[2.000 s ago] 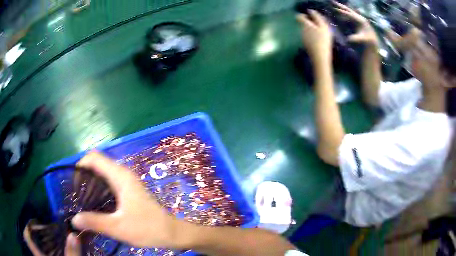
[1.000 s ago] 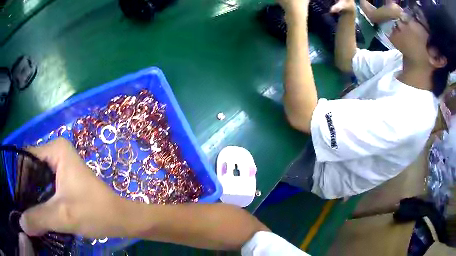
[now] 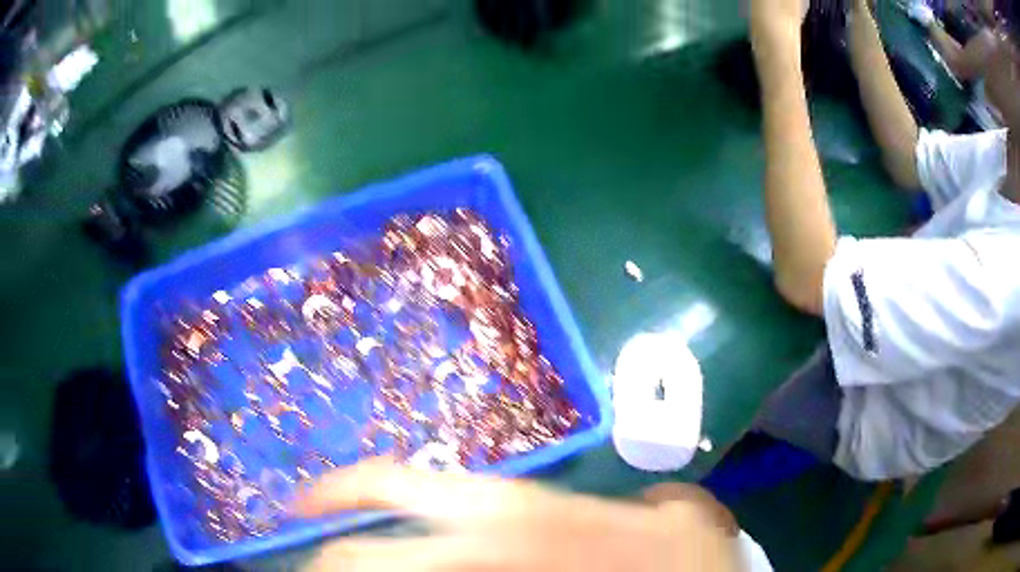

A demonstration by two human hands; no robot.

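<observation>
A shallow blue tray [image 3: 548, 285] lies on the green bench. Loose copper-coloured rings [image 3: 492, 335] are scattered over its floor, densest along the right side. My right hand [image 3: 481, 523] is blurred at the bottom of the picture, over the tray's near edge, with its forearm coming from the lower right. The blur hides its fingertips, and I cannot tell whether it holds anything. My left hand is not in view. No grille shows in my right hand. A dark, blurred black part [image 3: 98, 447] sits just left of the tray.
A white rounded part [image 3: 658, 402] lies right of the tray. A partly assembled black fan [image 3: 173, 162] with pale blades and a round grey part [image 3: 254, 118] lie behind it. Another worker in a white shirt [image 3: 928, 335] sits at the right, arms over dark parts.
My right hand has left the black grille it held and moved right, to the tray's near edge. The grille is no longer seen in my hands. The view has shifted left.
</observation>
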